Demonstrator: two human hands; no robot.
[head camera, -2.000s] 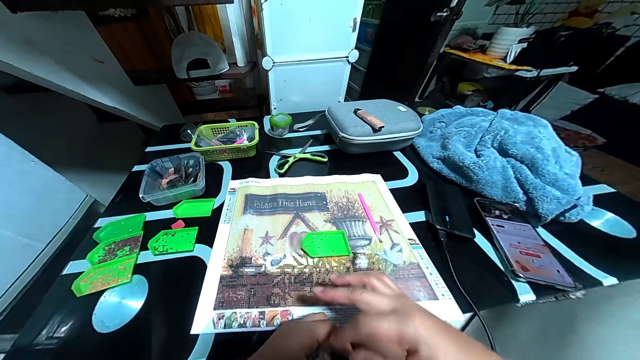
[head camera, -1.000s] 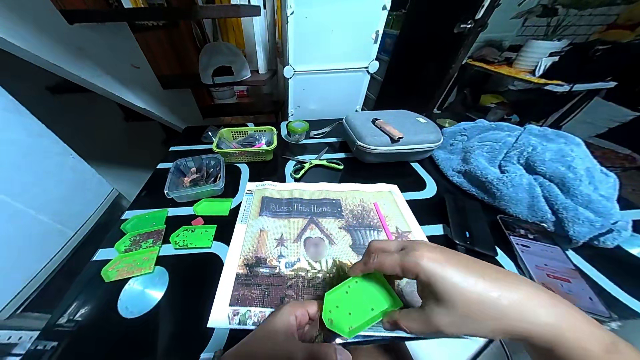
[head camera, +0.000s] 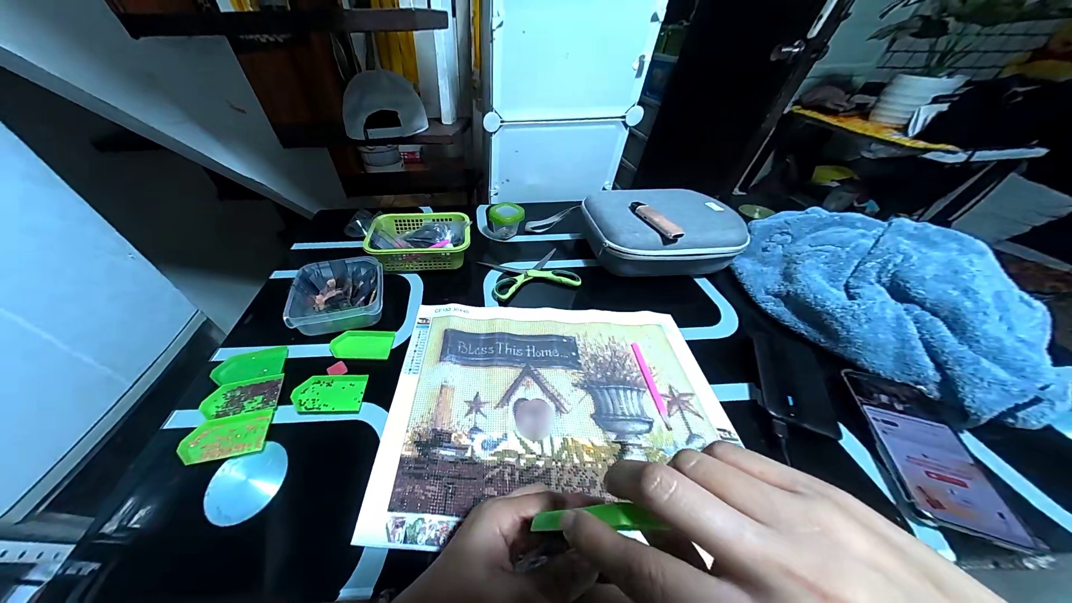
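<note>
A green plastic bead tray (head camera: 599, 517) is held low over the lower edge of the diamond painting canvas (head camera: 502, 419). My right hand (head camera: 720, 519) grips the tray from the right, its fingers curled over it. Below and left of the tray, my left hand (head camera: 511, 544) has its fingers closed around a small clear plastic bag (head camera: 540, 554), partly hidden, with the tray's left end close by. On the canvas, toward its right side, lies a pink applicator pen (head camera: 651, 381). The picture shows a birdhouse, a sign and an urn.
At left lie several green trays (head camera: 329, 394), some with beads, and a pink wax piece (head camera: 337, 368). Behind are a clear tub (head camera: 335, 322), a green basket (head camera: 416, 255), scissors (head camera: 536, 278) and a grey case (head camera: 666, 251). A blue cloth (head camera: 888, 310) and a phone (head camera: 946, 469) are right.
Two seconds ago the green tray lay on the canvas; one second ago it was in my hands, its face to the camera. Now it is seen nearly edge-on.
</note>
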